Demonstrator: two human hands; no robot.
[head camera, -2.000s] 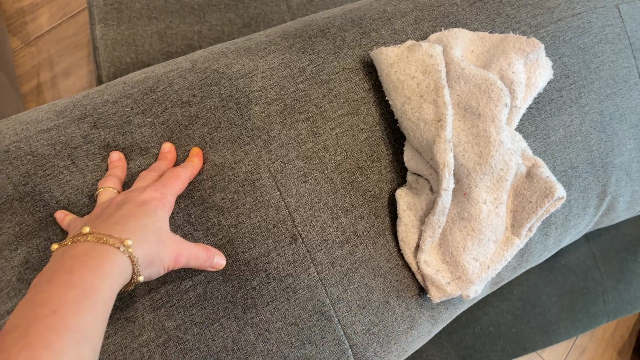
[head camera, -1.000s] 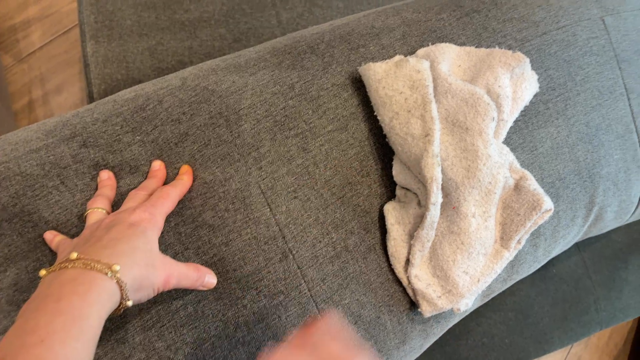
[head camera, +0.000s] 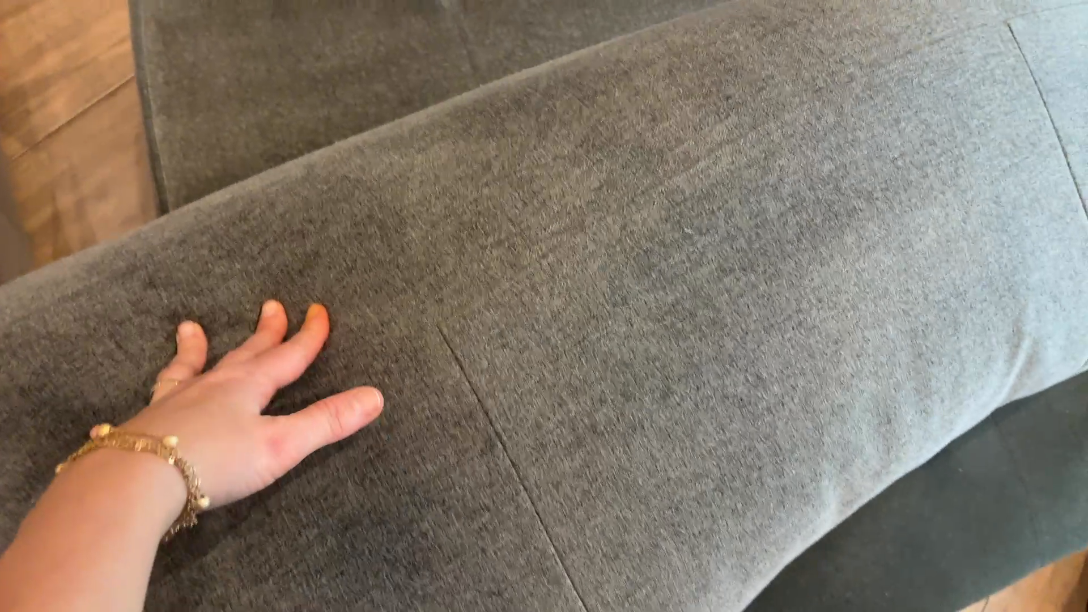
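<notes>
My left hand (head camera: 246, 408) rests with spread fingers on the grey upholstered backrest (head camera: 680, 280), at the lower left of the view. Nothing is in it. A gold bracelet with small pale beads (head camera: 140, 442) circles the wrist, and a thin ring sits on one finger. To the right of the thumb a dark seam (head camera: 501, 446) runs down the fabric. My right hand is out of the frame, and no cloth can be seen.
Behind the padded backrest lies a flat grey upholstered part (head camera: 340, 93). Darker fabric (head camera: 935, 510) shows below at the lower right. Wood flooring (head camera: 68, 110) appears at the upper left and in the bottom right corner.
The cream cloth that lay on the right of the backrest is gone from view. A blurred hand at the bottom edge one second ago is no longer seen. My left hand stays on the fabric.
</notes>
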